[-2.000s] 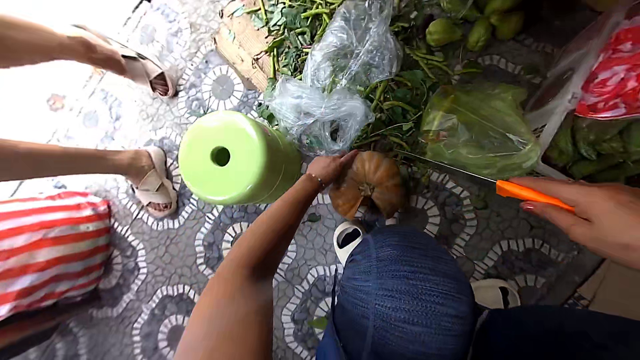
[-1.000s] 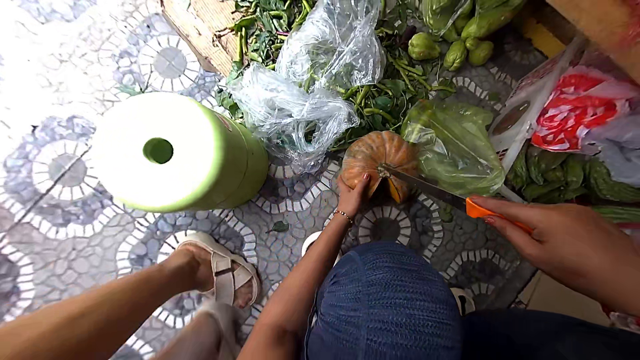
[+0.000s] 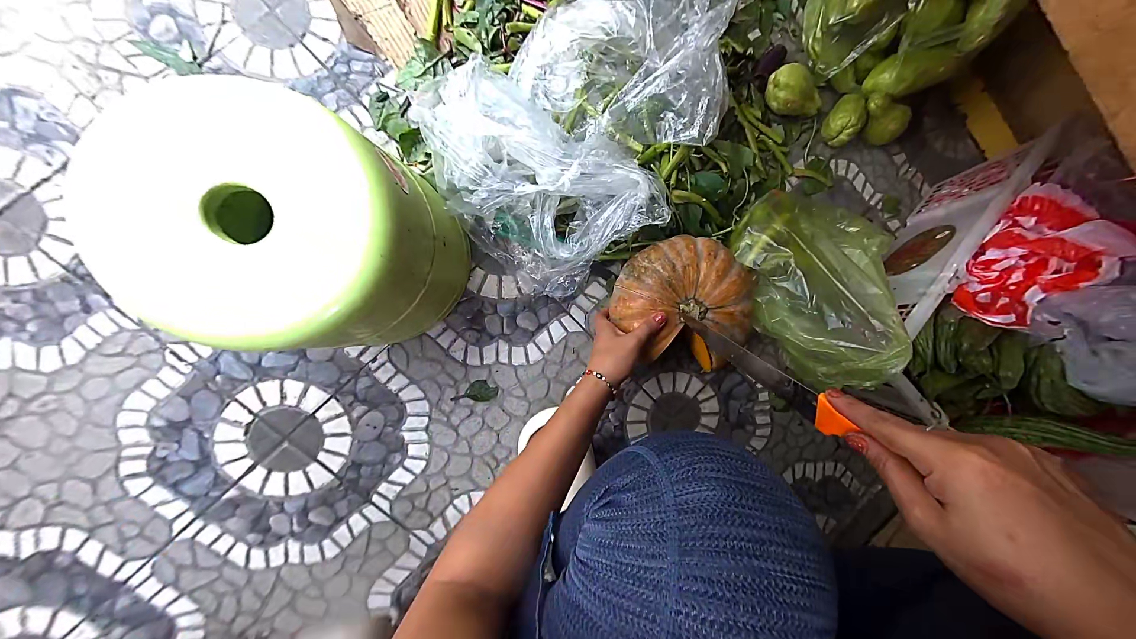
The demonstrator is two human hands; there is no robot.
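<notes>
An orange, ribbed pumpkin (image 3: 683, 288) rests low over the patterned floor, with a wedge-shaped opening on its near side. My left hand (image 3: 624, 344), with a beaded bracelet at the wrist, grips the pumpkin's left side, thumb near the stem. In my right hand (image 3: 950, 470) is the orange handle of a long-bladed knife (image 3: 772, 377). The blade points up and left, its tip end at the opening beside the stem; how deep it sits is hard to tell. A green-tinted plastic bag (image 3: 821, 293) lies just right of the pumpkin.
A light green plastic stool (image 3: 417, 257) stands at left. Clear plastic bags (image 3: 550, 169) lie on leafy green stalks (image 3: 710, 182) beyond the pumpkin. Chayotes (image 3: 792, 90) are at the top right. Below them are a red-and-white plastic bag (image 3: 1029, 253) and long green vegetables (image 3: 1003, 359).
Another person's legs and sandals, seen at left earlier, are out of view. The knife blade, clear of the pumpkin two seconds ago, now meets it at the opening. The view has shifted.
</notes>
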